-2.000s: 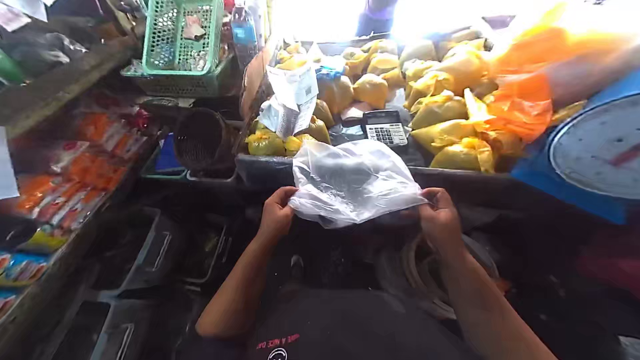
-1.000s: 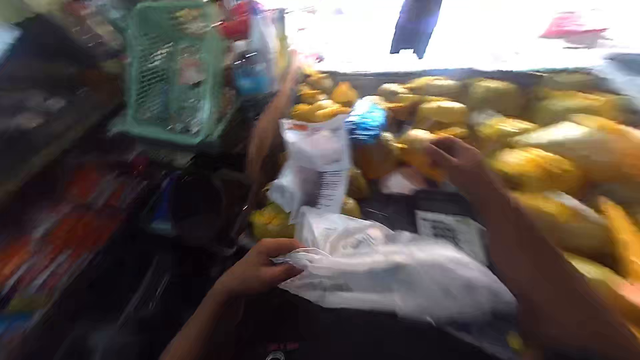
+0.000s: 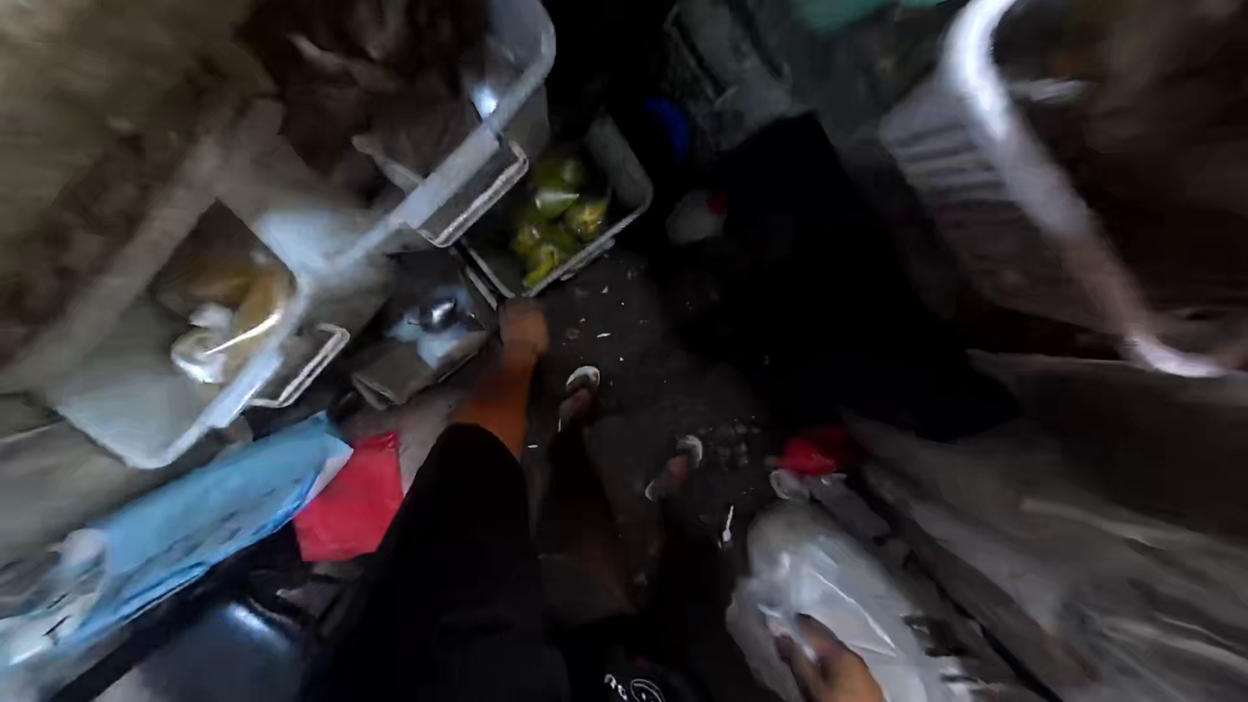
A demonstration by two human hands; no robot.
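Note:
My left hand point(image 3: 524, 327) reaches down to the near edge of a grey plastic bin point(image 3: 624, 229), at the upper middle of the view. Several yellow-green bundles in clear plastic point(image 3: 561, 219) lie in that bin. Blur hides whether the fingers grip the edge. Low on the right, my right hand point(image 3: 827, 663) holds a white translucent plastic bag point(image 3: 829, 575), which hangs loosely around the fingers.
Large translucent bins point(image 3: 175, 409) stand at the left, one with a wrapped brown item. Below them lie a blue package point(image 3: 214, 497) and a red one point(image 3: 356, 497). My sandalled feet are on a dark, littered floor point(image 3: 634, 322). A pale-rimmed container point(image 3: 1063, 214) stands at upper right.
The view has swung from the counter down to the floor. My left hand has left the white plastic bag and is at the bin's edge. My right hand, earlier over the yellow bundles, now has the bag.

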